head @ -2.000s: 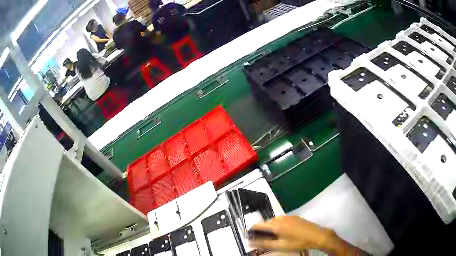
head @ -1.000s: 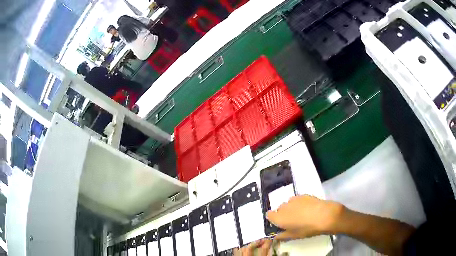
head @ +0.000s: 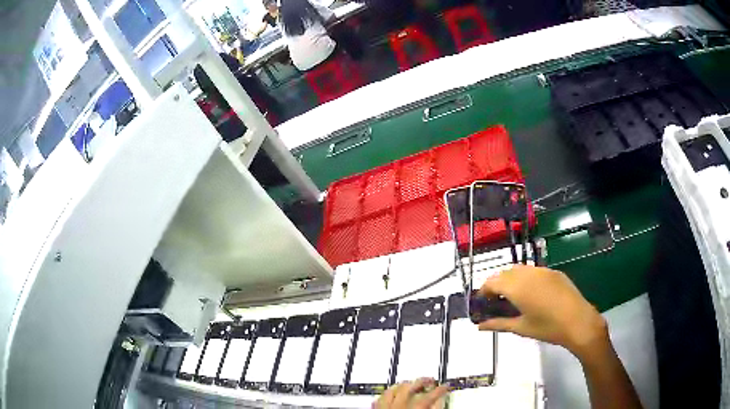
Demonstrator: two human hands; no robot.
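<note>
My right hand [head: 544,307] holds two thin phone-sized frames [head: 498,204] by their lower ends, raised above the right end of the white platform [head: 520,367]. Their centres are open and the red basket shows through. A row of phone frames [head: 374,347] with black tops and white centres stands side by side on the platform, running left toward the machine. My left hand [head: 411,395] is at the bottom edge, partly cut off, its fingertips at the lower ends of the row's right-hand frames. Whether it grips anything is unclear.
A red compartmented basket [head: 416,180] lies behind the platform. Black trays [head: 632,104] are stacked on the green surface [head: 512,112] at back right. A white tray [head: 688,172] with frames tops a dark stack at right. The pale machine housing [head: 104,232] is at left. People and red stools are beyond.
The view has shifted, moving the scene. My right hand has lifted from the platform and now holds two frames up. Another frame lies at the row's right end. My left hand shows more fully.
</note>
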